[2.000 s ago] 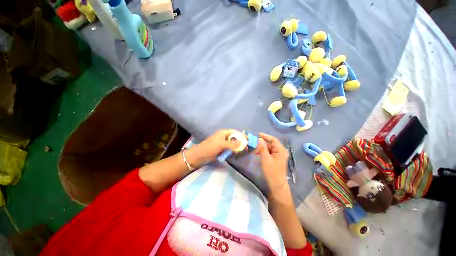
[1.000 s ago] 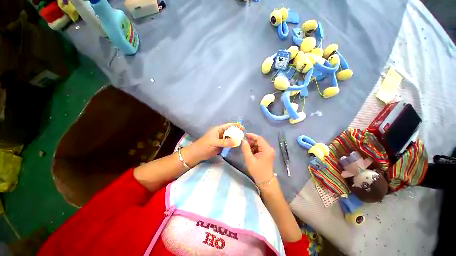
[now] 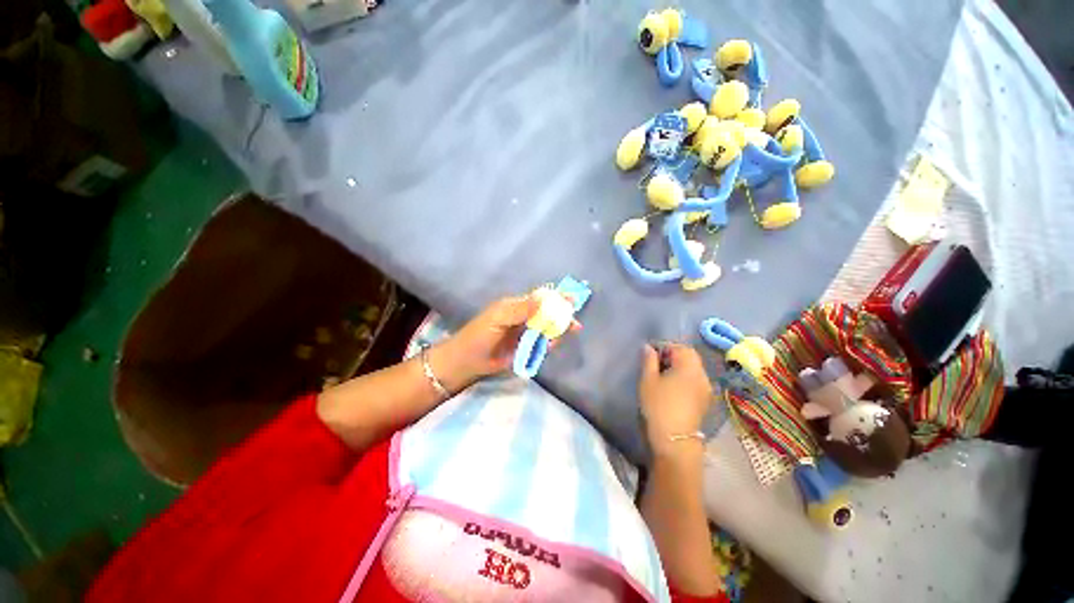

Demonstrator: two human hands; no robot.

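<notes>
My left hand point(image 3: 501, 333) holds a yellow-and-blue plush toy point(image 3: 551, 312) by its yellow head above the table edge. Its blue loop hangs toward me and a blue tag sticks up beyond my fingers. My right hand point(image 3: 675, 395) is apart from the toy, to its right, low over the grey-blue cloth with fingers curled. It covers the spot where the slim metal tool lay. The tool is hidden, so I cannot tell if it is gripped. A heap of similar toys point(image 3: 718, 147) lies farther off on the table.
A single toy point(image 3: 750, 353) lies right of my right hand, beside a doll point(image 3: 860, 424) with a striped skirt. A black phone point(image 3: 946, 309) rests on a red box. A light blue bottle point(image 3: 277, 59) stands far left. A brown carton point(image 3: 224, 353) is below the table edge.
My right hand has left the toy and moved right, onto the place of the metal tool. My left hand has kept the toy and turned it, so the loop and tag show.
</notes>
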